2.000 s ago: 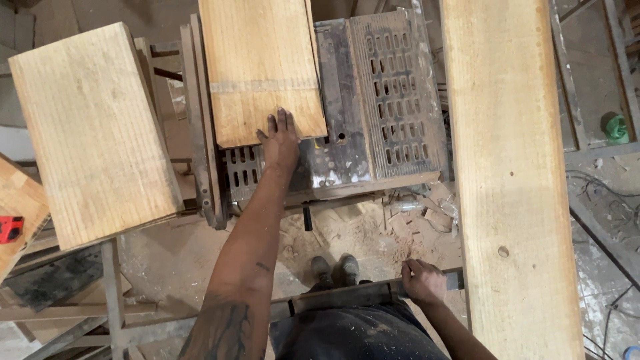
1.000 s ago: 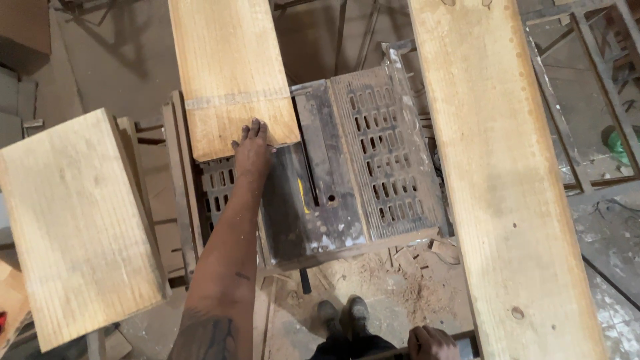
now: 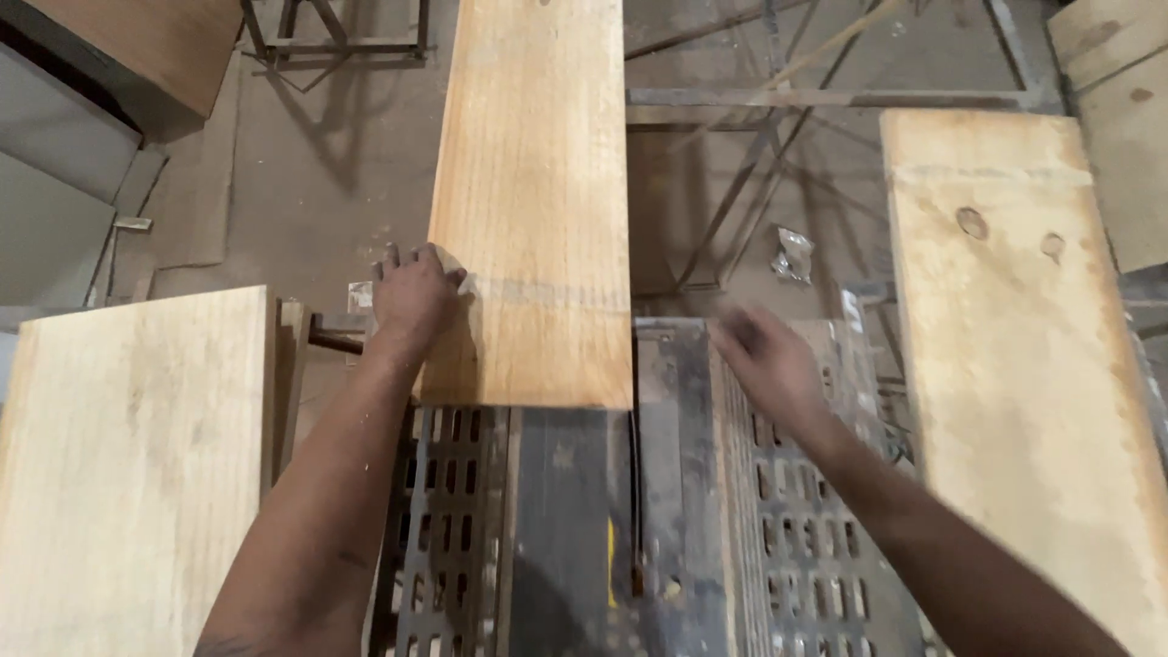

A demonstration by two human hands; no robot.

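A long pale wooden board (image 3: 538,210) lies over the far part of a table saw's metal table (image 3: 566,511), its near end across the saw top. My left hand (image 3: 415,297) rests at the board's left edge, fingers spread, with the thumb on its face. My right hand (image 3: 766,360), blurred by motion, hangs over the saw's right side, apart from the board; whether it holds anything is not clear. The saw's slot (image 3: 637,493) runs toward me from the board's right corner. Slotted metal side wings flank the table.
A wide plank (image 3: 1013,319) with knots lies at the right. Thick boards (image 3: 146,456) stand stacked at the left. Metal frames (image 3: 839,98) stand beyond the saw, and a crumpled clear plastic piece (image 3: 792,255) lies behind it.
My right hand has come up from low near my body to over the saw's right side. My left hand has gone from the board's near end to its left edge. The view has shifted forward.
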